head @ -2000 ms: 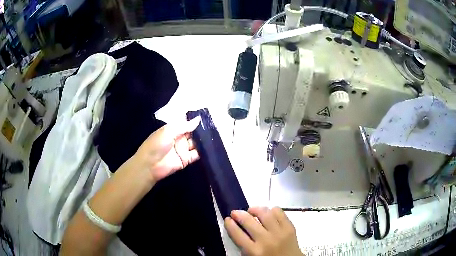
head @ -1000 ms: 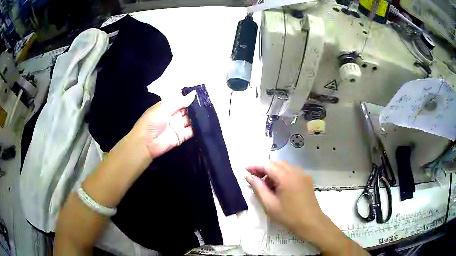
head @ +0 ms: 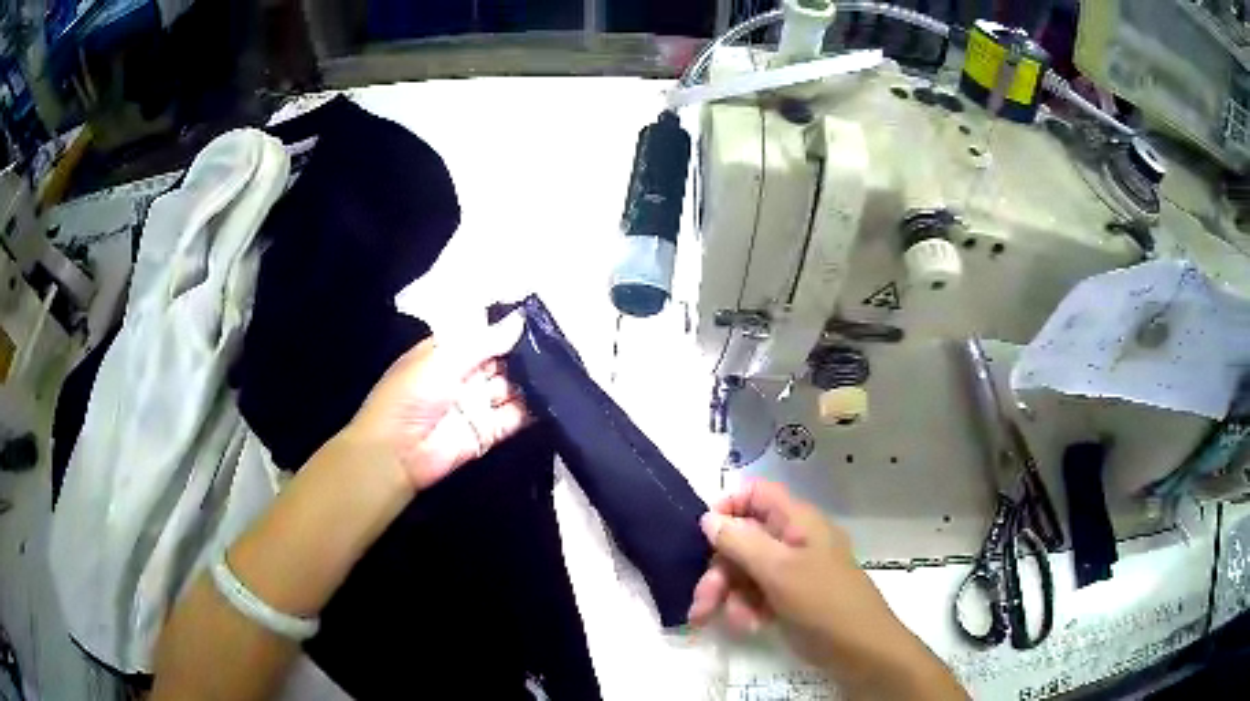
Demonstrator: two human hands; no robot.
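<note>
A narrow black band lies slantwise in front of me, over the edge of the black garment panel. My left hand, palm up, holds the band's upper end between thumb and fingers. My right hand pinches the lower right end. A line of pale stitches shows along the band. White cloth lies bunched on the left side of the black panel.
The cream sewing machine stands to the right, a dark bottle-shaped tool left of its head. Black-handled scissors and a short black strip lie at right. A paper note hangs on the machine.
My right hand let go of the band's lower end, moved right, and now grips it again. The band's lower end has swung slightly right. My left hand keeps its hold.
</note>
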